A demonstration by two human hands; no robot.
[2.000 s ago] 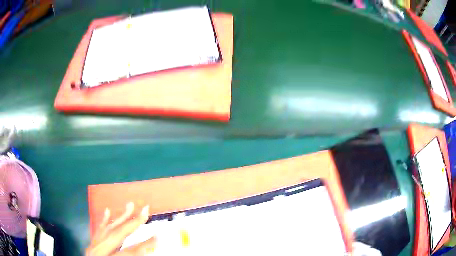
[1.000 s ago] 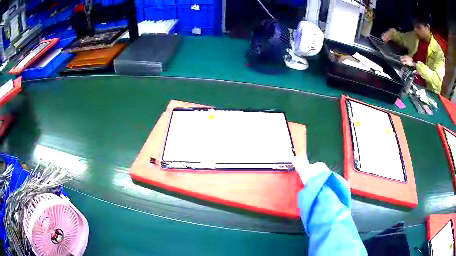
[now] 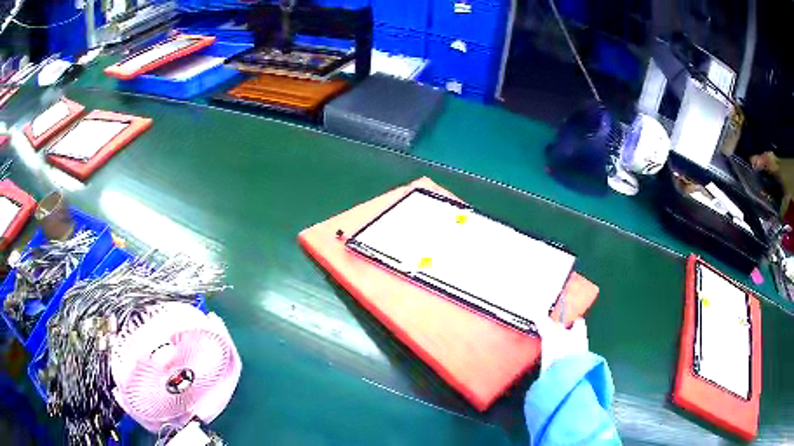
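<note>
A white panel (image 3: 487,257) with a thin black border and two yellow tabs lies face up and slanted on a red-orange foam pad (image 3: 435,335), on the green belt. My right hand (image 3: 561,338), in a white glove and bright blue sleeve, is at the panel's near right corner, over the pad's edge. A thin bluish line shows by its fingertips; I cannot tell if it is a tool or whether the fingers grip anything. My left hand is not in view.
Another panel on a pad (image 3: 683,383) lies at right; more lie far left. A pink fan (image 3: 148,375) and blue bins of silvery-grey leads (image 3: 96,331) stand near left. Across the belt are a grey stack (image 3: 383,109), a white fan (image 3: 644,148) and a black bin (image 3: 709,213).
The view has swung from the near panel to the belt and turned further. My left hand has left the picture. My right hand remains at the belt panel's corner since one second ago.
</note>
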